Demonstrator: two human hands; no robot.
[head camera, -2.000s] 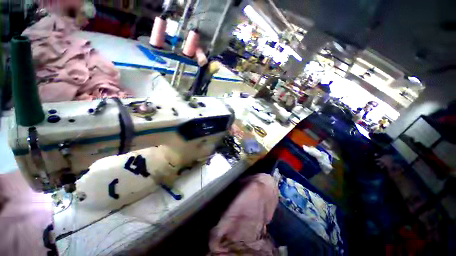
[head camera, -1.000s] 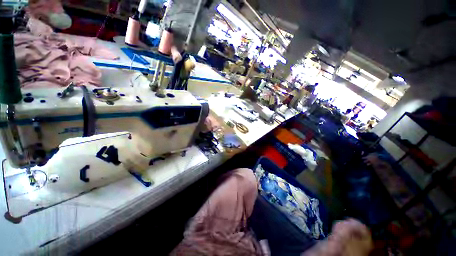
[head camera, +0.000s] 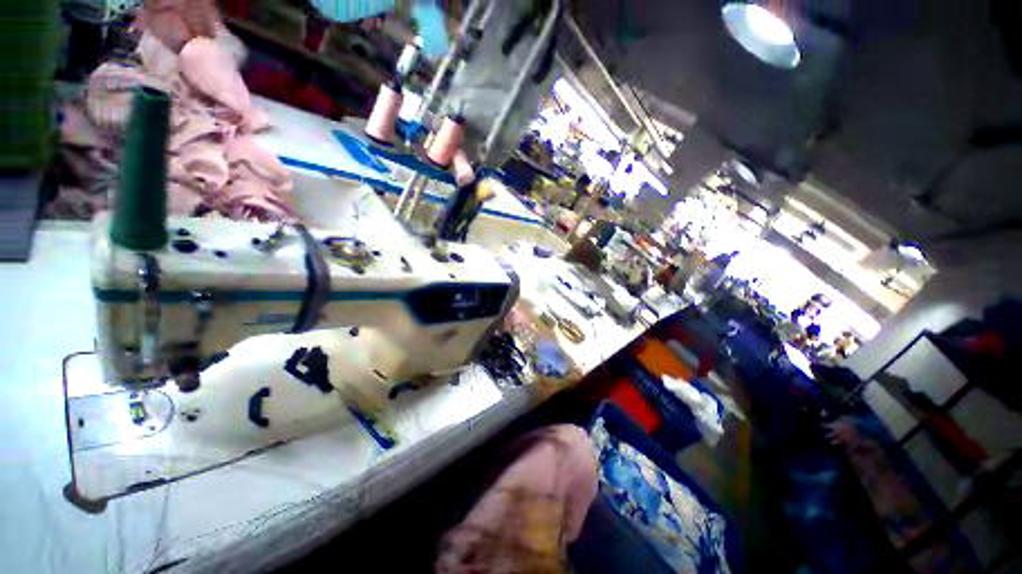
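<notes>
The white sewing machine (head camera: 370, 280) with a blue stripe stands on the white table. No cloth lies under its lit presser foot and needle (head camera: 138, 406). Dark pieces (head camera: 259, 406) and a slim blue-black tool (head camera: 373, 428) lie on the machine bed. Pink cloth (head camera: 538, 477) is heaped at the bottom, beyond the table's edge. My left hand is not in view. A blurred yellowish patch over the low part of this cloth may be my right hand; its grip cannot be made out.
A dark green tube (head camera: 143, 168) rises from the machine head. Crumpled pink cloth (head camera: 207, 146) lies behind it. Pink thread cones (head camera: 445, 140) stand at the back. Blue-and-white patterned cloth (head camera: 656, 499) and orange cloth lie right of the table. Scissors (head camera: 569, 327) lie farther along.
The pink cloth has left the machine's needle area. A blurred pinkish-yellow shape, seen low on the right one second ago, is gone from there. The view has shifted.
</notes>
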